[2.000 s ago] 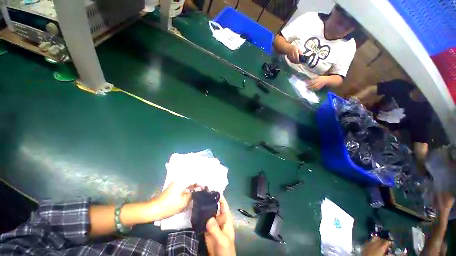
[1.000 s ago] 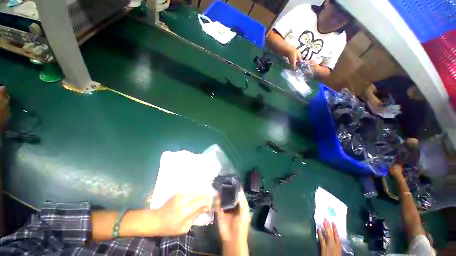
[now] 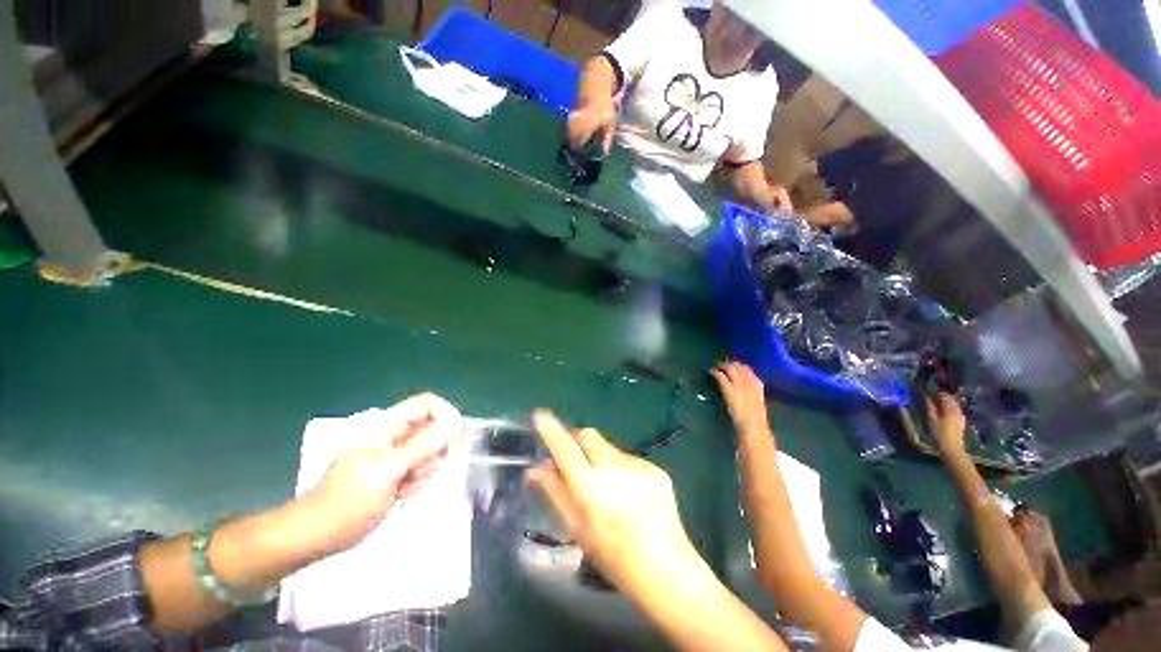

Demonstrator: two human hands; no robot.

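Observation:
A black adapter in shiny clear film [image 3: 507,445] is between my hands, slightly blurred. My left hand [image 3: 369,490] pinches the left end of the film, over a stack of white bags [image 3: 388,560]. My right hand [image 3: 618,503] has its fingers at the right end of the film, with the index finger extended along it. A small dark cord piece [image 3: 548,540] lies on the green bench left of my right hand, and a dark adapter is mostly hidden beneath that hand.
A blue crate [image 3: 751,318] heaped with film-wrapped black units stands at right. A neighbour's arm [image 3: 770,522] reaches towards it, over white bags [image 3: 802,497]. Another arm [image 3: 974,490] is farther right. A person [image 3: 688,96] works opposite. A red basket [image 3: 1044,127] is overhead.
The adapter, earlier uncovered in my right hand, now shows inside clear film between both hands. The view has swung right. A neighbour's arm now extends towards the blue crate.

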